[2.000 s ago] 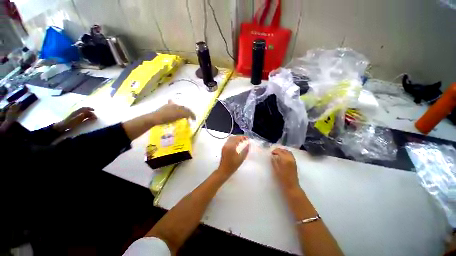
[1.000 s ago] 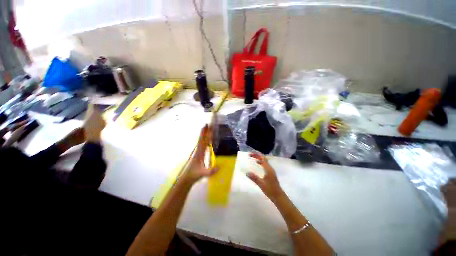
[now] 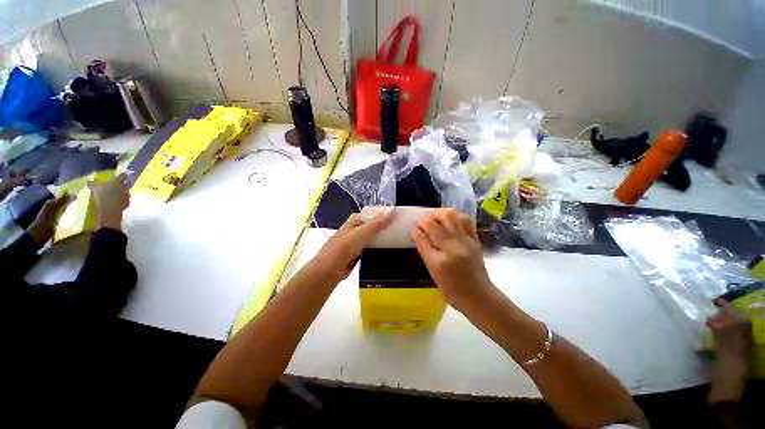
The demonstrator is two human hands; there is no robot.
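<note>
A yellow carton (image 3: 403, 310) with a black top band stands on the white table in front of me. Its pale inner flap (image 3: 394, 226) stands up at the back, and the dark opening shows below it. My left hand (image 3: 356, 239) grips the flap's left end. My right hand (image 3: 450, 247) is on the flap's right part with fingers curled; whether it holds a small part is hidden. An open clear bag with a dark mass inside (image 3: 417, 186) lies directly behind the flap.
A yellow strip (image 3: 289, 243) runs between the tables at left. Crumpled clear bags (image 3: 549, 222) lie behind right, flat clear bags (image 3: 663, 260) at right by a neighbour's hand. Flasks, a red tote (image 3: 394, 96) and an orange bottle (image 3: 650, 167) stand behind. A neighbour at left holds a box.
The carton, blurred and tilted a second ago, now stands upright with its flap up. Both hands have come together on the flap. The neighbour at left now holds a yellow box. The view has shifted.
</note>
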